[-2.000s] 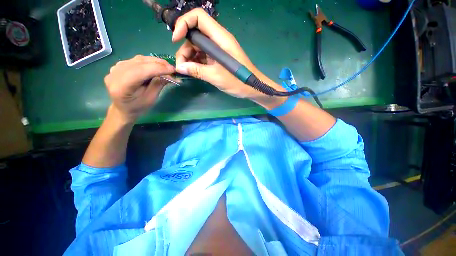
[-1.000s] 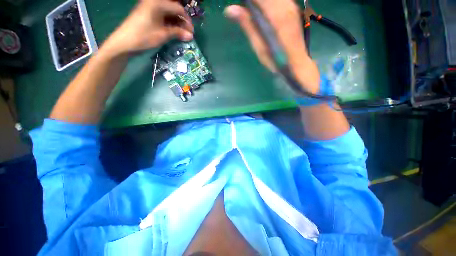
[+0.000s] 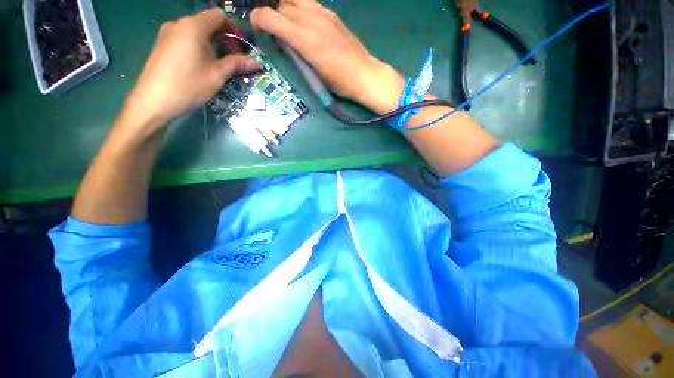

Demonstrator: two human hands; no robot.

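The green circuit board [image 3: 272, 94] lies on the mat with its chips and bright connectors facing up. My left hand [image 3: 181, 70] is at its upper left, the thumb over the board's edge; a thin pale strand [image 3: 242, 38] arches beside the fingers. My right hand [image 3: 321, 46] is closed around the soldering iron [image 3: 309, 75], its cable end towards me; its tip is hidden. The right fingertips are just beyond the board's far edge. Small dark components [image 3: 238, 7] show at the top edge, partly cut off and covered.
The white-rimmed tray of dark parts [image 3: 100, 55] is at the upper left. Orange-and-black cutters [image 3: 464, 59] lie open at the right. A blue cord [image 3: 510, 81] runs from my right wrist strap [image 3: 406, 103] to the upper right. A black case [image 3: 628, 88] stands at the right edge.
The board was hidden between my hands, then lay on the mat. My right hand has swung left from beside the board to its far edge; my left hand has moved down onto the board.
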